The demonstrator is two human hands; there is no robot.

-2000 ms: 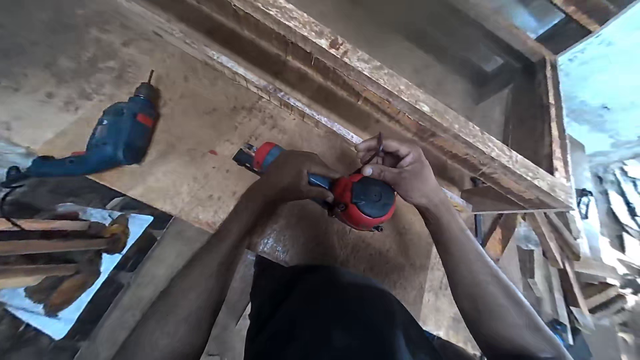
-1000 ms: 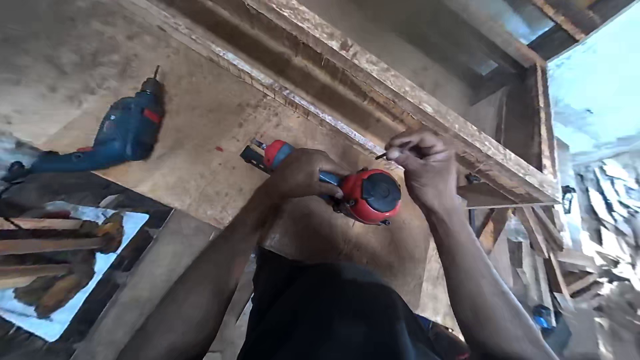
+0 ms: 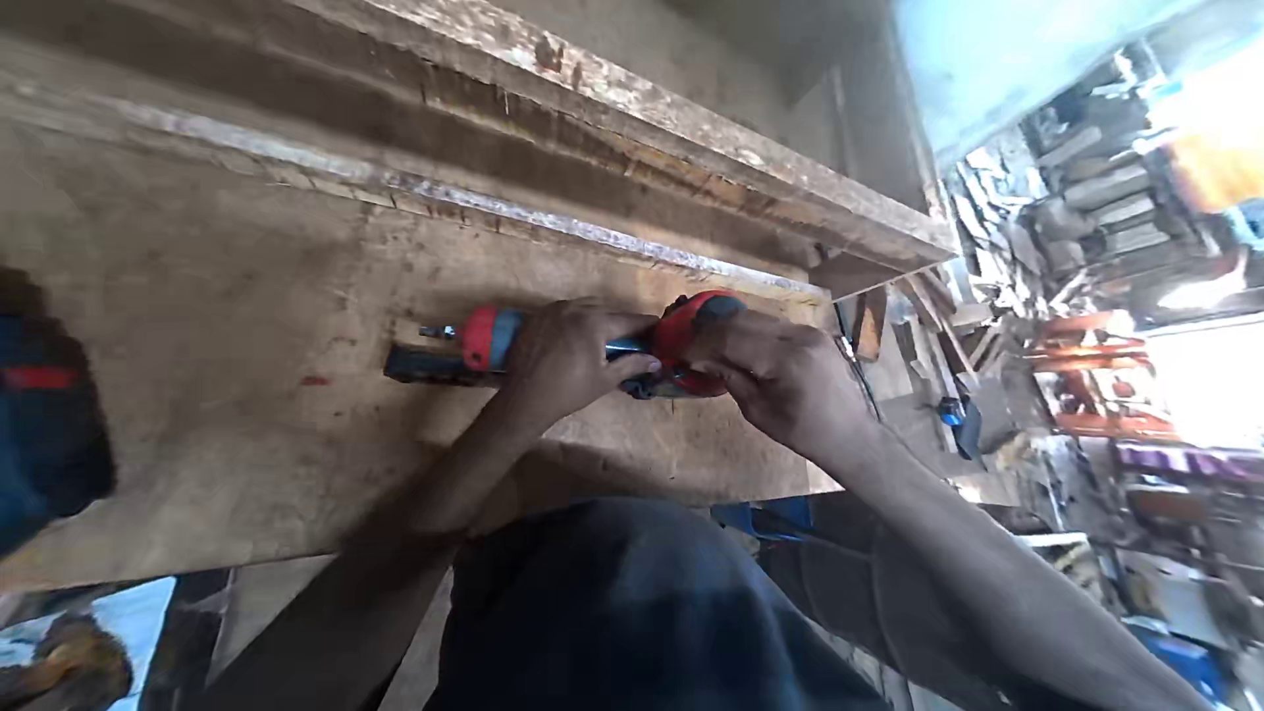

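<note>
A red and blue-grey power tool [image 3: 481, 339], seemingly a router or trimmer, lies on its side across the plywood board [image 3: 247, 395]. Its metal tip and dark base point left. My left hand [image 3: 573, 360] wraps around the tool's middle. At the tool's rounded red right end, my right hand [image 3: 775, 370] rests with bent fingers against the casing; whether it holds something small is hidden. Part of a blue power drill [image 3: 44, 425] with a red switch shows at the far left, cut off by the frame.
A rough wooden frame [image 3: 691, 138] with raised rails runs along the board's far side. Offcuts [image 3: 1096, 197] are heaped at the right. A blue-handled tool [image 3: 953, 413] is beyond the frame's corner. A rusty brown object [image 3: 79, 662] lies lower left.
My right hand, raised beside the tool with a thin dark piece in its fingers a second ago, has come down onto the tool's red end. The view has swung right.
</note>
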